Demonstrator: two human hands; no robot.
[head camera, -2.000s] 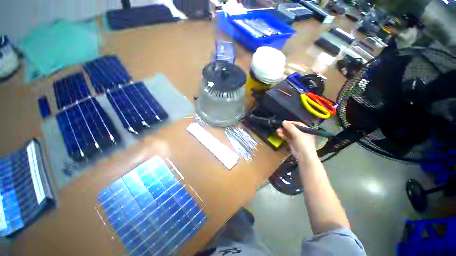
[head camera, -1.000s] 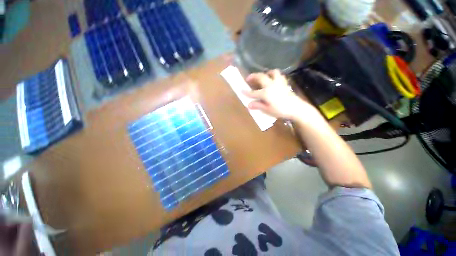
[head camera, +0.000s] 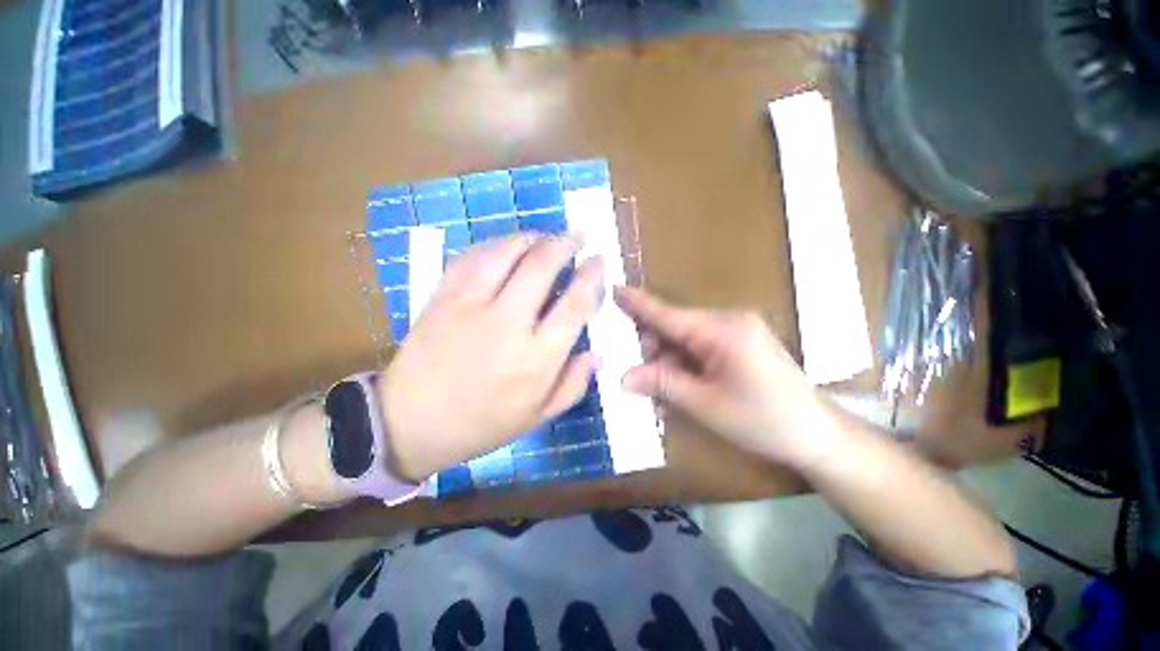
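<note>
A blue solar cell sheet (head camera: 489, 204) lies on the brown tabletop, partly covered by my hands. One white strip (head camera: 630, 413) lies along its right side; another white strip (head camera: 426, 261) lies on its left side and passes under my left hand. My left hand (head camera: 490, 350) is over the sheet, palm down, its fingertips at the right strip; whether they grip anything is hidden. My right hand (head camera: 725, 375) has its thumb and fingertips at the right strip's outer edge. Thin wires stick out from both sides of the sheet.
A stack of finished sheets (head camera: 108, 95) is at the far left. Loose white strips lie at the right (head camera: 821, 242) and left (head camera: 57, 382). Cut ribbon pieces (head camera: 929, 305) lie at the right, near a large round grey container (head camera: 1005, 102) and a black item with a yellow label (head camera: 1033, 388).
My left hand has come in over the sheet. My right hand has moved from the loose white strips to the sheet. Two white strips now lie on the sheet. The view has shifted.
</note>
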